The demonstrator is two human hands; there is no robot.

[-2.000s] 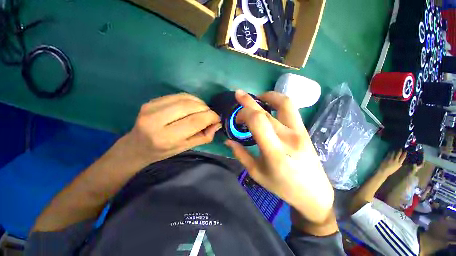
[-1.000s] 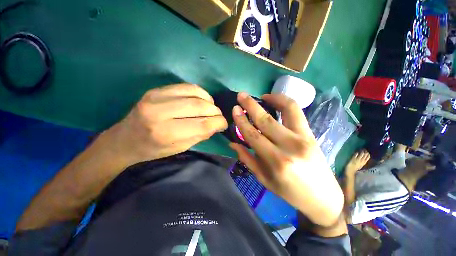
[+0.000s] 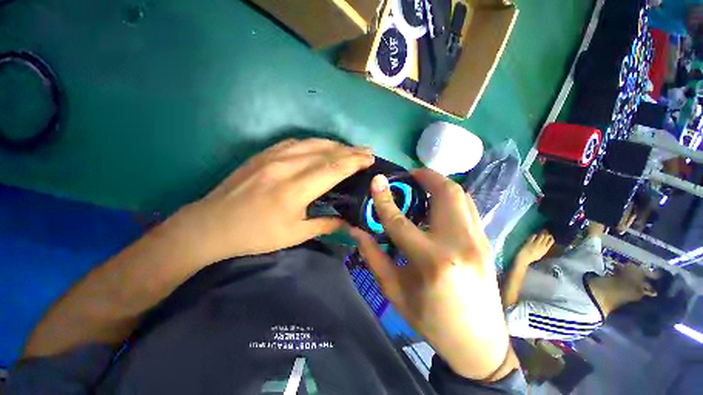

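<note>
A black cylindrical speaker body (image 3: 351, 193) is held just above the lap, at the bench's near edge. Its end faces right and shows a lit light-blue ring (image 3: 373, 217). My left hand (image 3: 281, 189) grips the body from the left, fingers on top and thumb below. My right hand (image 3: 435, 258) is around the ringed end, with a fingertip on the end face and the thumb below. The fingers hide part of the end and its rim. Whether a separate trim ring is on it, I cannot tell.
The white mallet head (image 3: 450, 147) and a clear plastic bag (image 3: 499, 189) lie right of the hands. A small carton (image 3: 482, 65) holds logo discs and black strips. A black ring (image 3: 54, 100) lies far left. A red speaker (image 3: 561, 144) and another person (image 3: 566, 289) are at right.
My left hand has moved right and now wraps over the body instead of pinching near its edge. The ring's light went from blue to pinkish-red to light blue. The camera view shifted.
</note>
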